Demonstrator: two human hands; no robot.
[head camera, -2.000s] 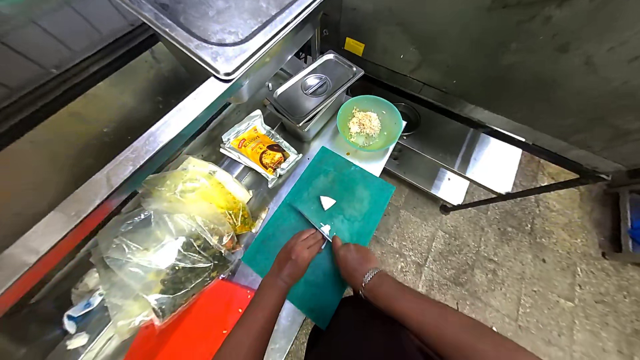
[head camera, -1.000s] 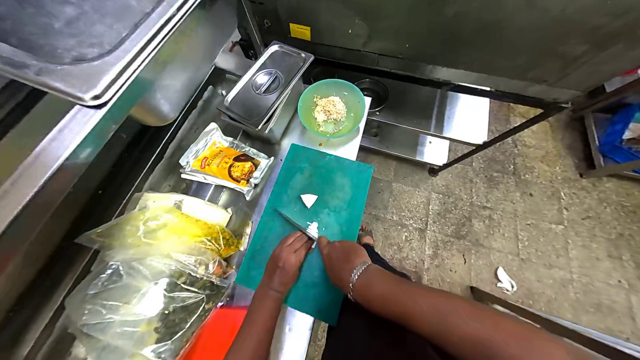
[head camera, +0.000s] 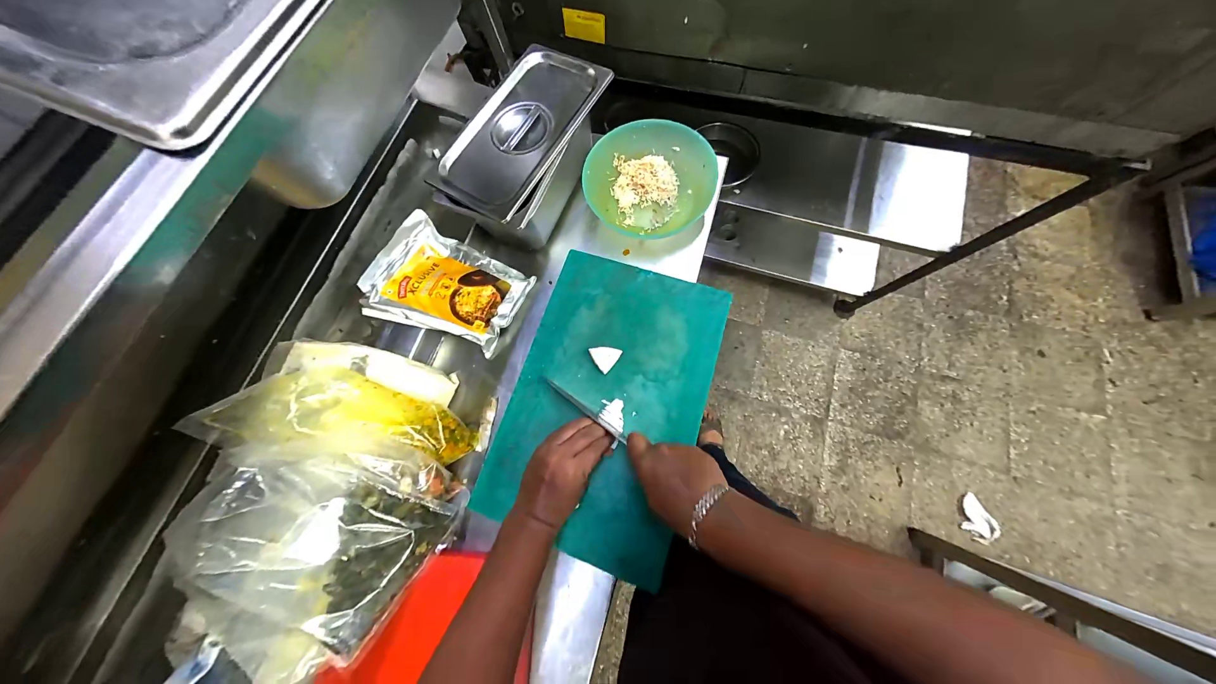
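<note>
A green cutting board (head camera: 632, 313) lies on the steel counter. My right hand (head camera: 673, 475), with a bracelet at the wrist, grips the handle of a kitchen knife (head camera: 581, 407), whose blade points up and left over the board. Beside the blade my left hand (head camera: 562, 467) has its fingers bent down near the board; whatever lies under the fingertips is hidden. Small white chopped bits (head camera: 614, 415) lie against the blade. Farther up the board rests a white wedge-shaped piece (head camera: 605, 358). Beyond the board stands a green bowl (head camera: 698, 190) holding pale crumbly bits.
A lidded steel pan (head camera: 560, 81) stands left of the bowl. Nearer on the left are a yellow and silver food packet (head camera: 446, 290), clear plastic bags of food (head camera: 304, 513) and a red board or tray (head camera: 427, 622). A metal leg brace (head camera: 997, 233) slants above the tiled floor at right.
The view has shifted. Both hands stay together at the knife over the board, and the white wedge still lies beyond the blade.
</note>
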